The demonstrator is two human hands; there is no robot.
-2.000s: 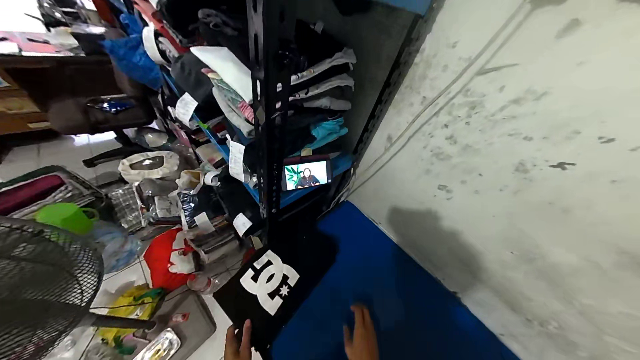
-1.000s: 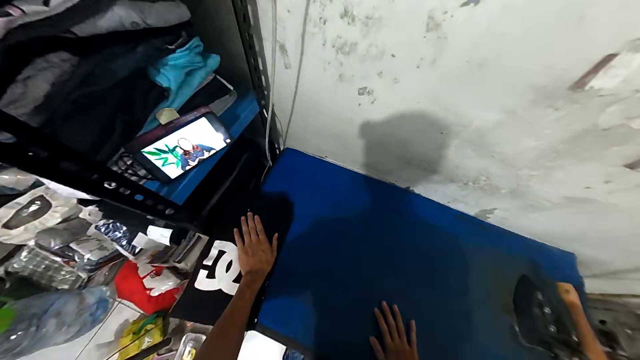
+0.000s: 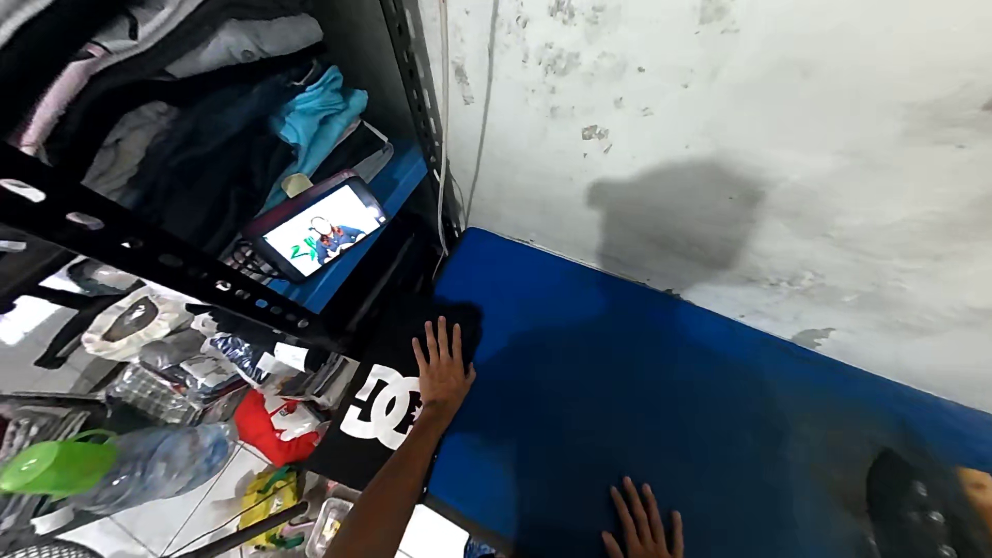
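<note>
My left hand (image 3: 444, 373) lies palm down with spread fingers on a black cloth (image 3: 360, 434) with a white printed logo, at the left end of a blue-covered table (image 3: 573, 403). The cloth hangs over the table's left edge. My right hand (image 3: 645, 518) rests near the bottom of the view on the blue surface, fingers apart, nothing in it. A dark, blurred object (image 3: 907, 504), perhaps an iron, stands on the table at the far right; what it is cannot be told for certain.
A black metal rack (image 3: 155, 252) with folded clothes (image 3: 209, 139) and a lit phone (image 3: 322, 226) on its blue shelf stands at left. A stained wall (image 3: 775, 116) runs behind the table. On the floor are bagged clothes (image 3: 155, 387), a red bag (image 3: 275, 426) and a large water bottle (image 3: 167, 461).
Two seconds ago my left hand was at the cloth's lower edge; it now lies on the cloth's upper part. The view has swung toward the table, bringing the dark object at right into sight.
</note>
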